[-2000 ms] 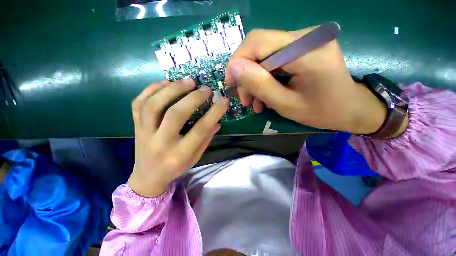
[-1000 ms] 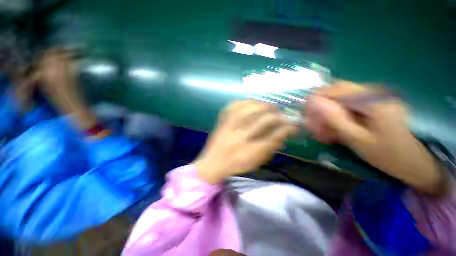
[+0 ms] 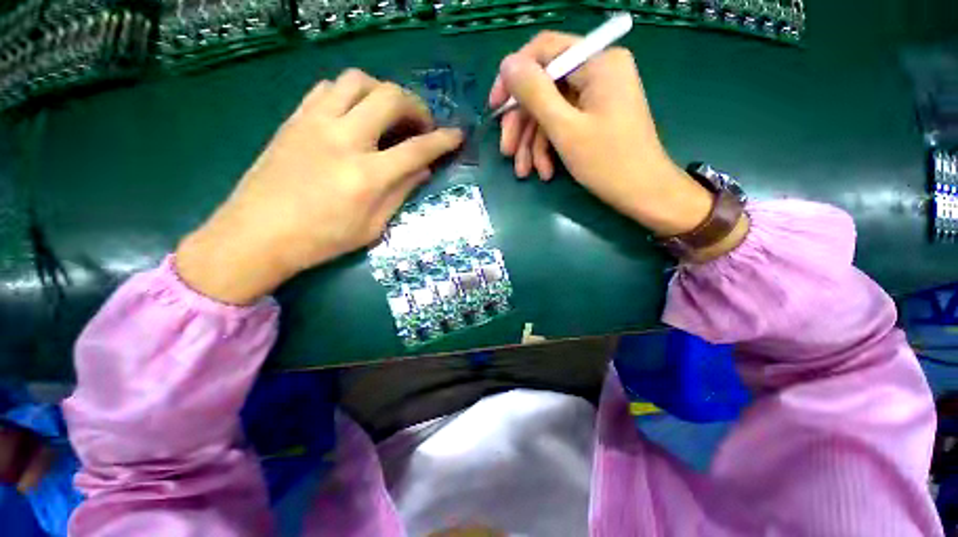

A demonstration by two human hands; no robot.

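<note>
A PCB panel [image 3: 446,267] lies flat near the table edge, its lower end close to that edge. My left hand [image 3: 341,173] is beyond and left of it, thumb and fingertips on a clear plastic film with blue handwriting and a dark strip [image 3: 466,147]. The left fingers partly cover the film. My right hand [image 3: 588,121] holds silver-white tweezers [image 3: 588,47] like a pen, their tip at the film's right side. Whether the tip holds a small part cannot be told.
Stacked PCB panels [image 3: 221,31] run along the far side of the green bench [image 3: 588,273]. Another panel [image 3: 945,194] is at the far right edge. A small pale piece [image 3: 533,335] lies at the near table edge. A blue sleeve [image 3: 42,472] of a person shows at lower left.
Both hands have moved away from the panel to the film beyond it. The panel now lies uncovered. The view has shifted, and the stacked panels have come into sight.
</note>
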